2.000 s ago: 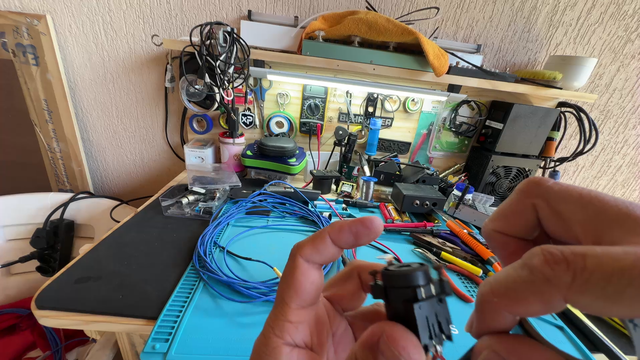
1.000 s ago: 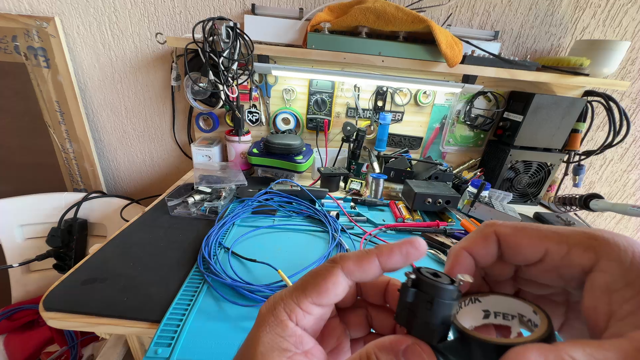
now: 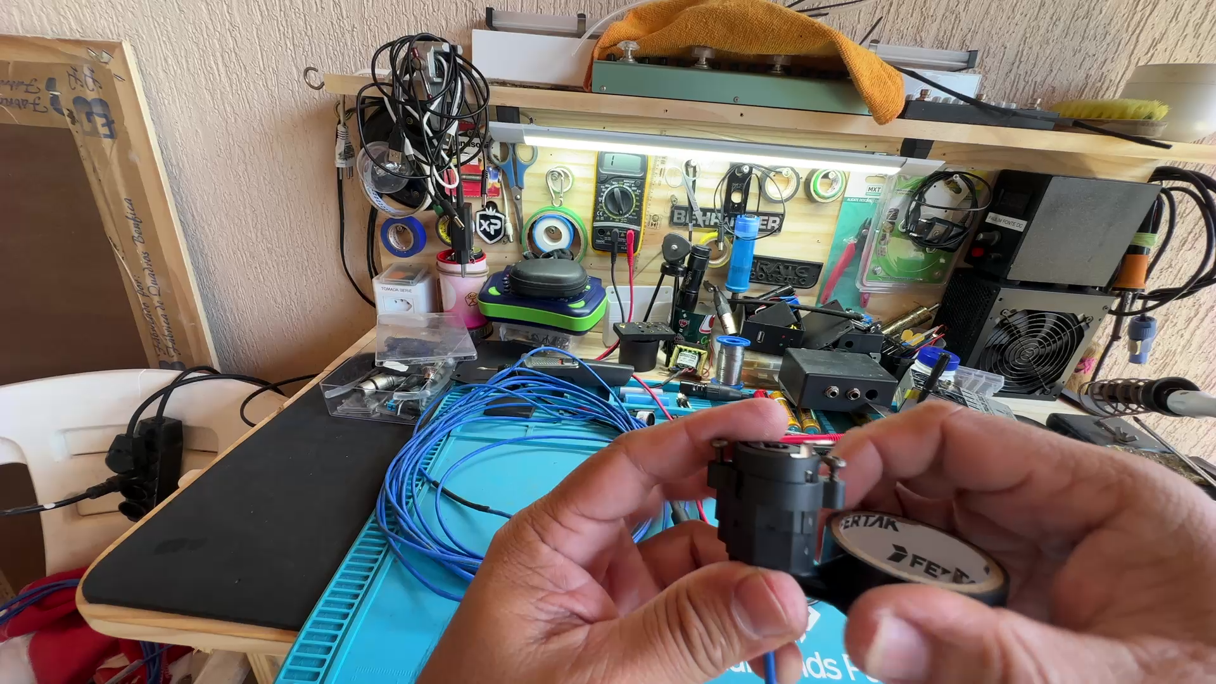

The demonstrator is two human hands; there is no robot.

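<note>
A black plastic panel-mount connector [image 3: 771,503] with small screws at its top stands upright between the fingers of my left hand [image 3: 608,570], above the blue mat. My right hand [image 3: 1035,551] holds a roll of black electrical tape [image 3: 917,556], its free end reaching the lower part of the connector. My right index finger is near the connector's top edge. A piece of blue cable [image 3: 770,665] hangs below the connector. The ends of some fingers are hidden behind the connector and the roll.
A coil of blue cable [image 3: 427,513] lies on the blue silicone mat [image 3: 351,608]. Behind it are a clear box of connectors [image 3: 389,385], a solder spool [image 3: 731,359] and a black jack box [image 3: 836,380]. A soldering iron holder [image 3: 1130,394] stands at the right.
Two seconds ago no tape roll showed; one second ago it was in my right hand beside the connector. My left hand has kept hold of the connector throughout.
</note>
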